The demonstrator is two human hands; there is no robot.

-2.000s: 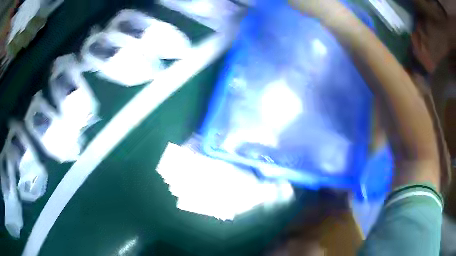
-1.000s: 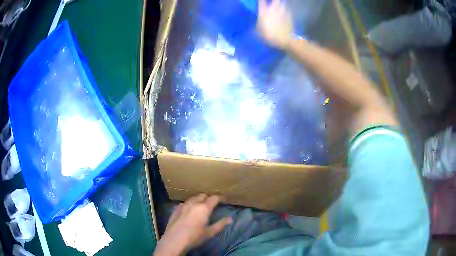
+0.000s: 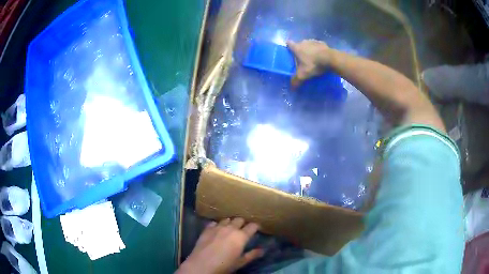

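My right hand [image 3: 312, 60] grips the edge of a small blue bin [image 3: 271, 58] inside the open brown cardboard box [image 3: 268, 206]. The bin sits among many small clear accessory bags [image 3: 332, 160] that fill the box; its contents are blurred. My left hand [image 3: 228, 243] rests with its fingers against the near outer wall of the box and holds nothing visible.
A large blue parts bin [image 3: 147, 96] with clear bags and a white sheet [image 3: 120, 134] stands on the green bench [image 3: 161, 32]. Printed slips [image 3: 94, 230] and a clear bag [image 3: 140, 204] lie near it. Bagged products [image 3: 15, 200] line the far left.
The view has shifted, so the box and blue parts bin appear further right. My right hand and the small blue bin are lower in the picture, clear of its top edge. My left hand stays at the box wall.
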